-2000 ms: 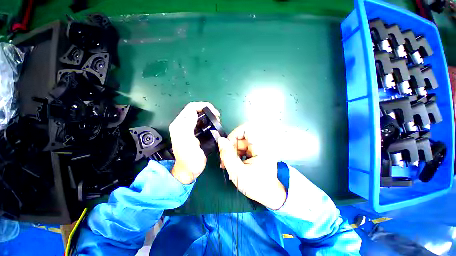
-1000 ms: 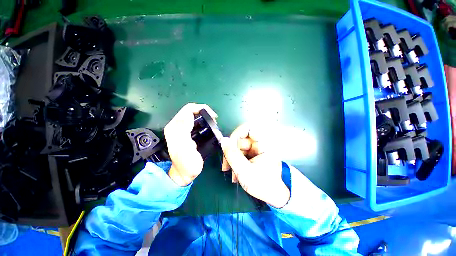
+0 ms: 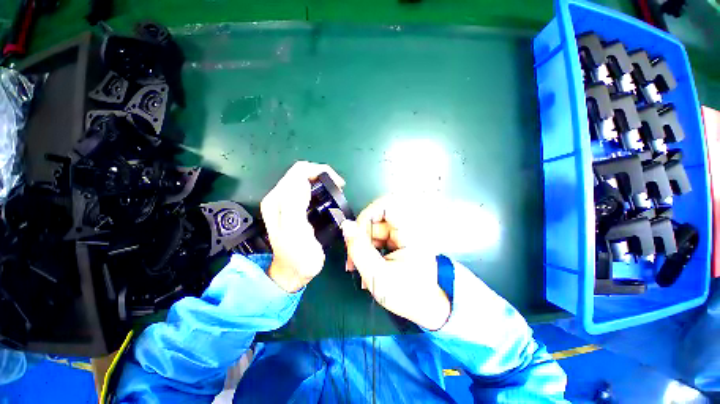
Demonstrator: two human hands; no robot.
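Observation:
My left hand is closed around a black plastic part, held just above the work surface, in front of me. My right hand touches the part's right side with its thumb and fingertips. The right fingers are curled; whether they hold a blade or small tool cannot be made out, as the fingers and glare hide it. The palm covers the lower part of the black piece.
A dark tray at left holds piled black mouldings, with a triangular flange piece at the pile's right edge. A blue crate at right holds rows of notched parts. Dark specks dot the green surface. A clear bag lies far left.
The black part has turned slightly in my left hand, and my right fingertips have shifted a little along its side. Something red now shows beyond the crate's right edge.

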